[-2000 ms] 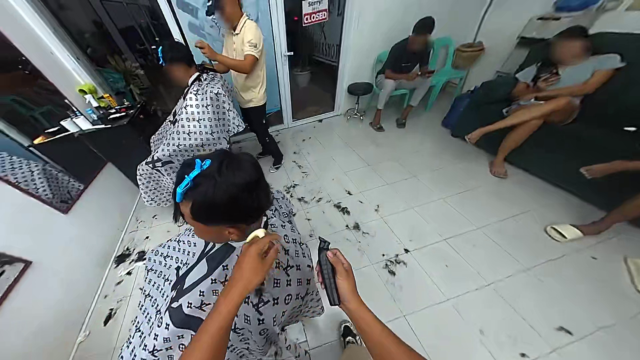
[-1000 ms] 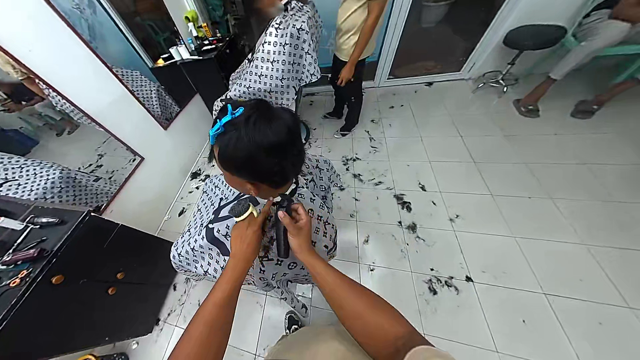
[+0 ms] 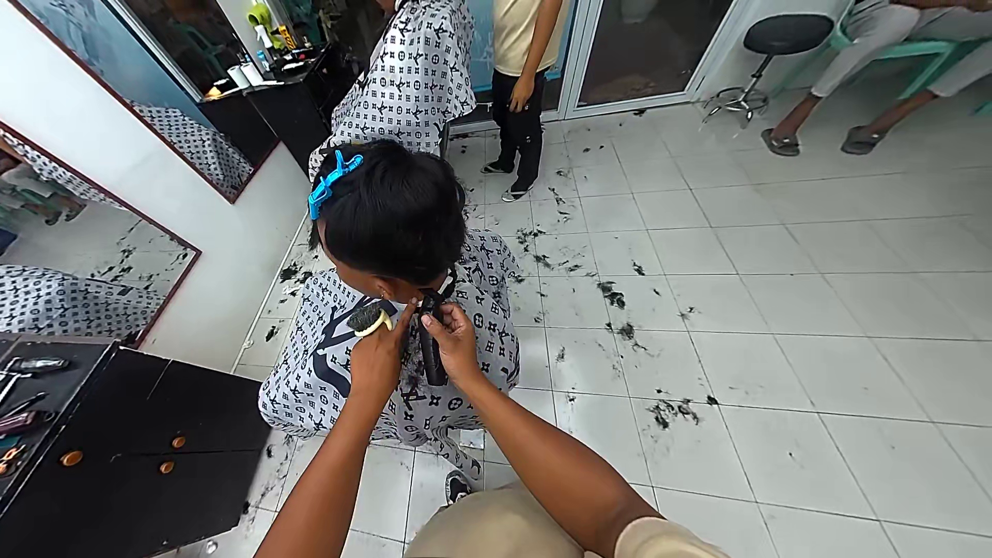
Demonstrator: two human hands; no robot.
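Note:
A seated person in a black-and-white patterned barber cape (image 3: 302, 372) has dark hair (image 3: 399, 205) held at the front side by a blue hair clip (image 3: 332, 184). My right hand (image 3: 456, 341) grips a black hair clipper (image 3: 432, 341), upright, its head against the nape. Held in my left hand (image 3: 377, 353) is a small brush with a pale handle (image 3: 373, 321) and dark bristles; a fingertip of that hand touches the neck beside the clipper's head.
At the lower left stands a black cabinet (image 3: 178, 411) with tools on top. Cut hair (image 3: 612, 294) lies on the tiled floor. Ahead are another caped person (image 3: 415, 70), a standing person (image 3: 527, 85) and a black stool (image 3: 787, 35). Wall mirrors (image 3: 85, 240) hang left.
The clipper has moved from beside the cape to the nape, and my hands have come together there. The view has turned left and down since two seconds ago.

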